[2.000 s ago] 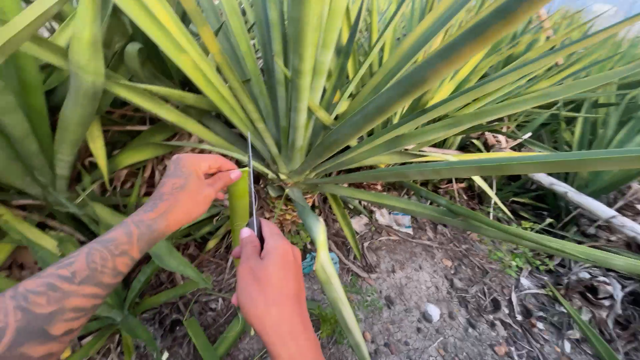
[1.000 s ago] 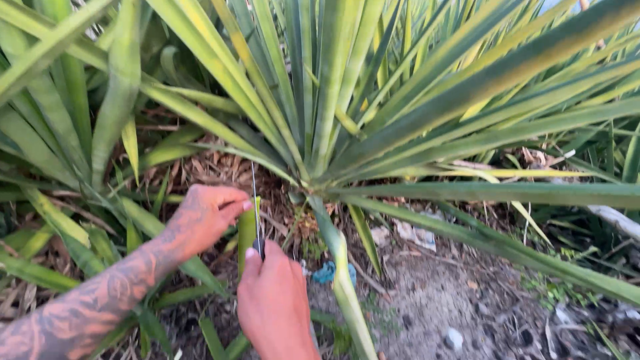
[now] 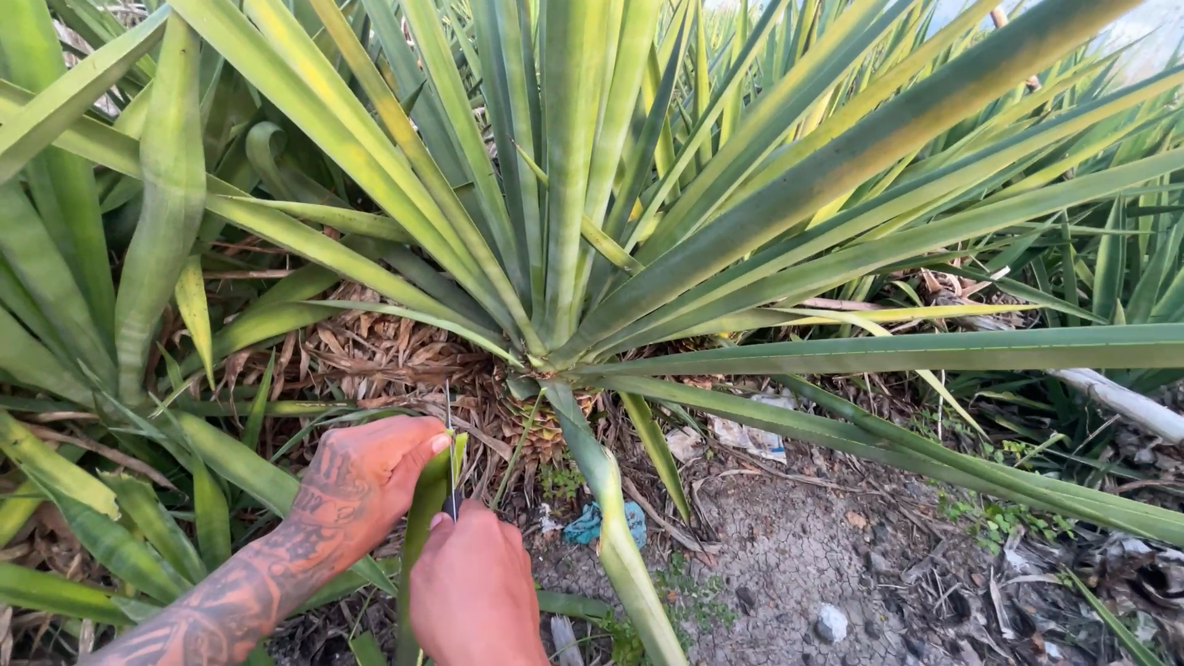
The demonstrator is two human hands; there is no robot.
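My left hand (image 3: 379,467), on a tattooed forearm, pinches the upper end of a cut green leaf (image 3: 421,536). My right hand (image 3: 481,587) grips the dark handle of a knife, whose thin blade (image 3: 450,416) points up and lies against the leaf's edge beside my left fingertips. Part of the leaf is hidden behind my right hand. Just beyond my hands stands a large agave-like plant (image 3: 555,347) with long stiff leaves spreading from its scaly base (image 3: 536,425).
A bent leaf (image 3: 615,518) hangs down right of my right hand. Near it lie a blue scrap (image 3: 606,524) and a pale crumpled scrap (image 3: 749,435). Other long-leaved plants (image 3: 162,213) crowd the left side. A pale stone (image 3: 831,623) and a whitish stick (image 3: 1124,402) are at right.
Both hands stay close together on the leaf and knife. A narrow strip at the leaf's top edge now stands apart beside the blade. The view has shifted slightly.
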